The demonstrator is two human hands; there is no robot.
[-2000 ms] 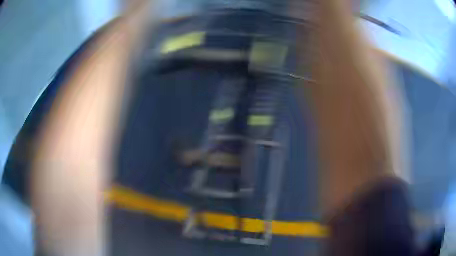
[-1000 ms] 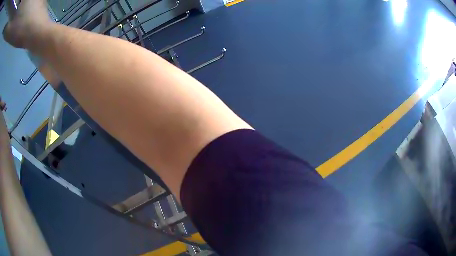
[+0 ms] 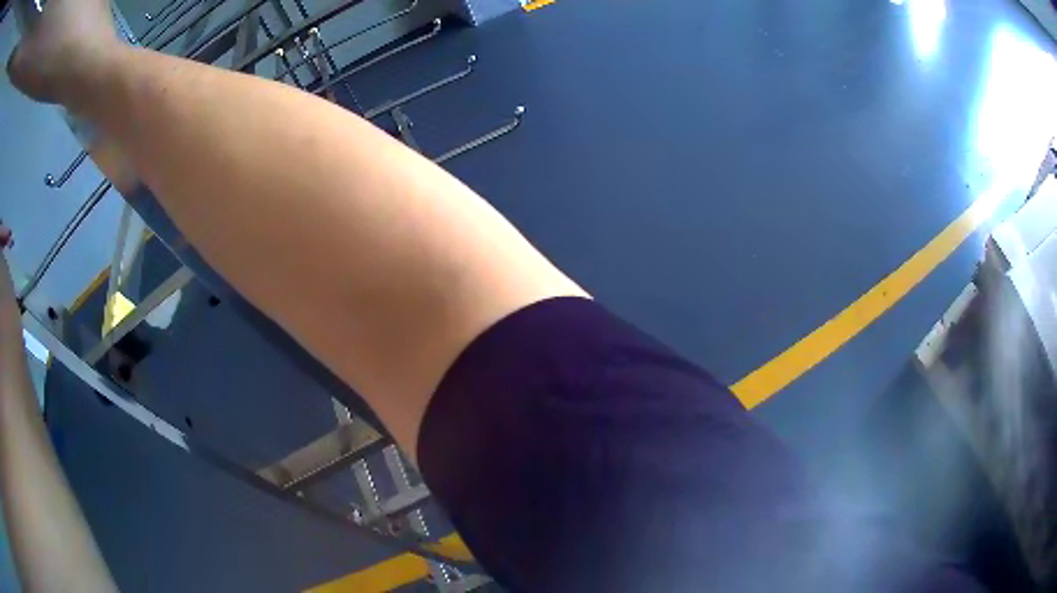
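The metal rack cart stands at the left, with a dark upright point(image 3: 261, 330) running under my right forearm. Thin shiny prongs point(image 3: 481, 141) with upturned tips stick out at the upper left. A lighter frame bar point(image 3: 133, 405) curves along the lower left. My right hand point(image 3: 64, 52) is at the top left corner, closed around the top visible part of the upright; its fingers are mostly hidden. My left forearm shows at the left edge, but my left hand point(image 3: 5, 238) is almost wholly cut off, so its hold cannot be seen.
The glossy blue-grey floor point(image 3: 695, 174) has a curved yellow line point(image 3: 869, 313). Ladder-like base tubes point(image 3: 330, 458) show low at the left. A pale, partly blurred object point(image 3: 1014, 336) stands at the right edge. A pale wall is at the upper left.
Since the blurred earliest frame, the view has swung, putting the rack at the left and my right arm across it. Over the last second almost nothing has moved.
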